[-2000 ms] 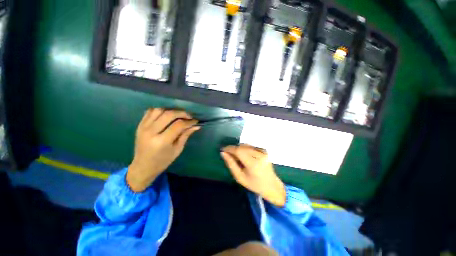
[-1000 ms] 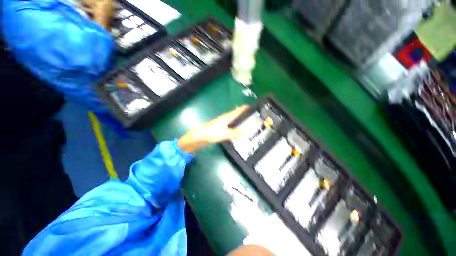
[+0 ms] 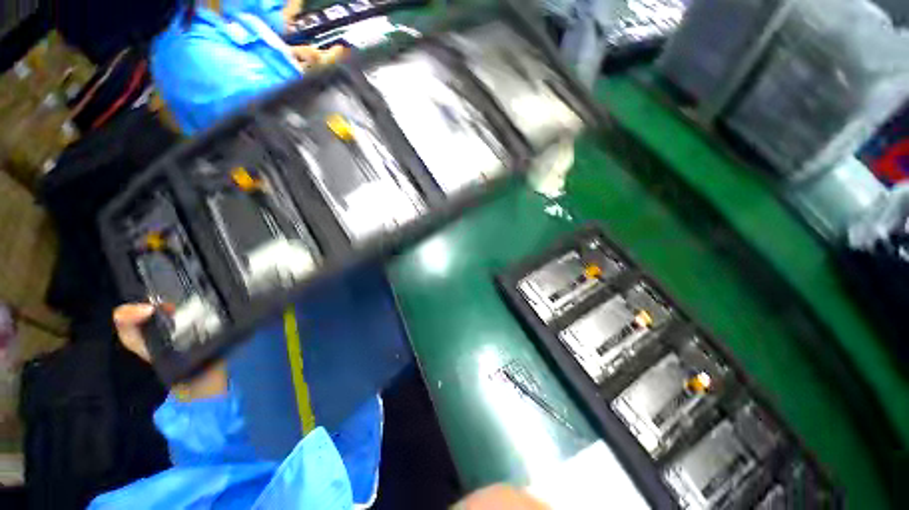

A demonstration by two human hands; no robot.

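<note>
A black foam tray [image 3: 394,239], with silvery open phone units in its slots, is raised and tilted across the upper left. My left hand [image 3: 135,329] grips its lower left corner, thumb and fingertips showing at the edge. My right hand is not visible. A second black tray [image 3: 558,364] with similar phone units [image 3: 653,403], some with orange tabs, lies on the green mat at the right. Thin dark tweezers [image 3: 538,393] lie on the mat beside it, partly lost in glare. A white sheet [image 3: 593,478] is at the bottom edge.
Another person in blue sleeves [image 3: 224,65] works beyond the raised tray. A pale cylindrical thing [image 3: 553,167] shows below the tray's right end. Grey wrapped blocks [image 3: 787,90] stand at the upper right. Blue floor with a yellow line [image 3: 297,364] shows below the raised tray.
The view has swung left. My left hand has moved from the near tray's end to the other tray, which is now lifted and closer. The tweezers, earlier in my left hand, lie on the mat.
</note>
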